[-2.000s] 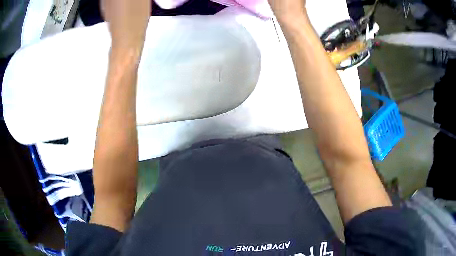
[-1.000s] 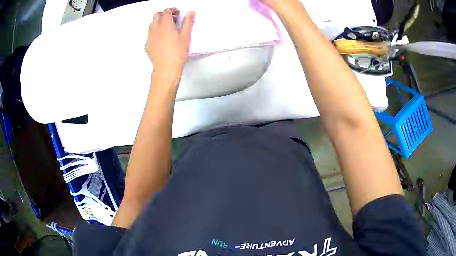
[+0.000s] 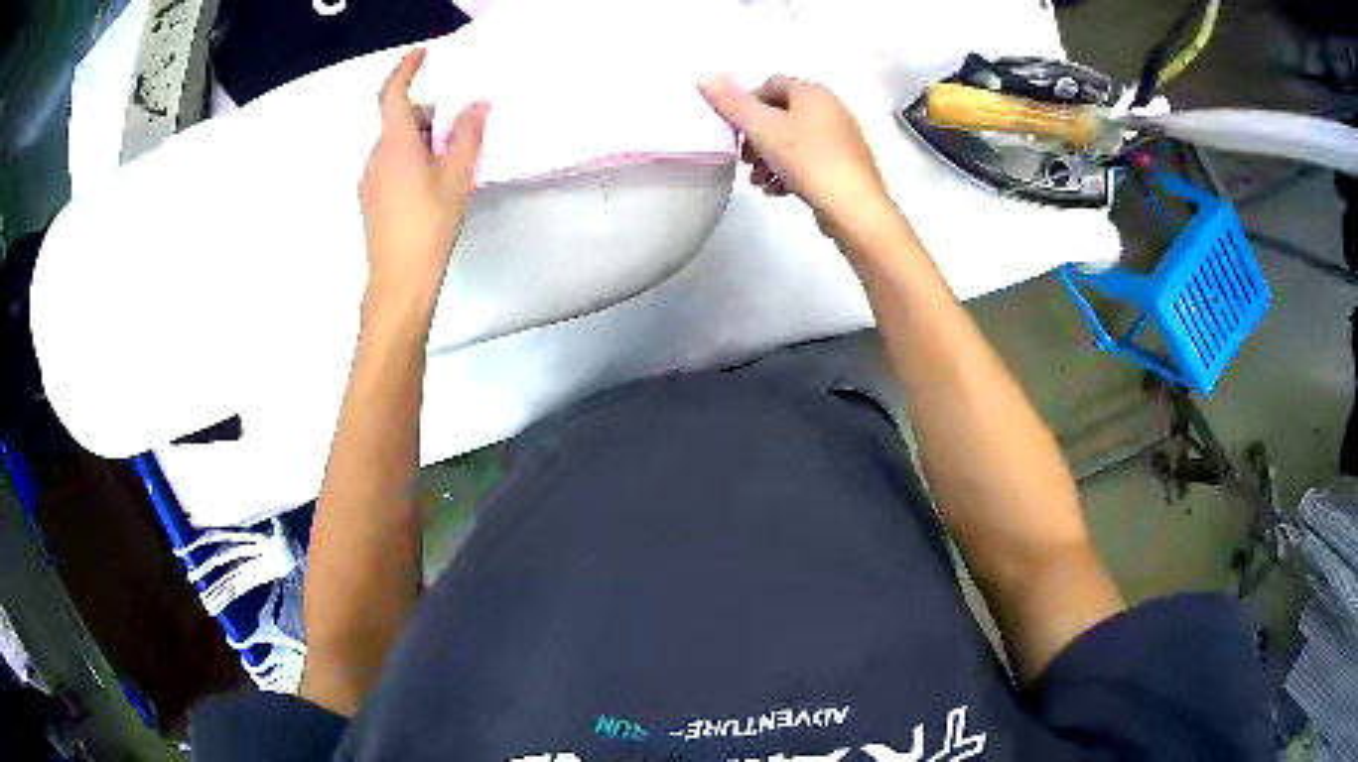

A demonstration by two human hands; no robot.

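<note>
A pale pink garment (image 3: 596,93), washed out to white, lies over the sleeve board (image 3: 596,246), its pink edge running across the board. My left hand (image 3: 416,186) is at the left end of that edge, thumb and forefinger apart; whether it pinches the cloth is not clear. My right hand (image 3: 804,149) grips the right corner of the edge between thumb and fingers. The steam iron (image 3: 1020,127), with a yellow-orange handle, rests on the white table cover (image 3: 923,246) to the right of my right hand.
A whitish steam hose (image 3: 1266,134) runs right from the iron. A blue plastic stool (image 3: 1206,290) stands on the floor at right. Dark cloth (image 3: 313,45) lies behind the board beside a grey metal bar (image 3: 167,75). White hangers (image 3: 246,573) are bundled at lower left.
The garment has come from the far edge onto the board. Both hands have drawn back nearer to me, and my right hand has come into view at the garment's corner.
</note>
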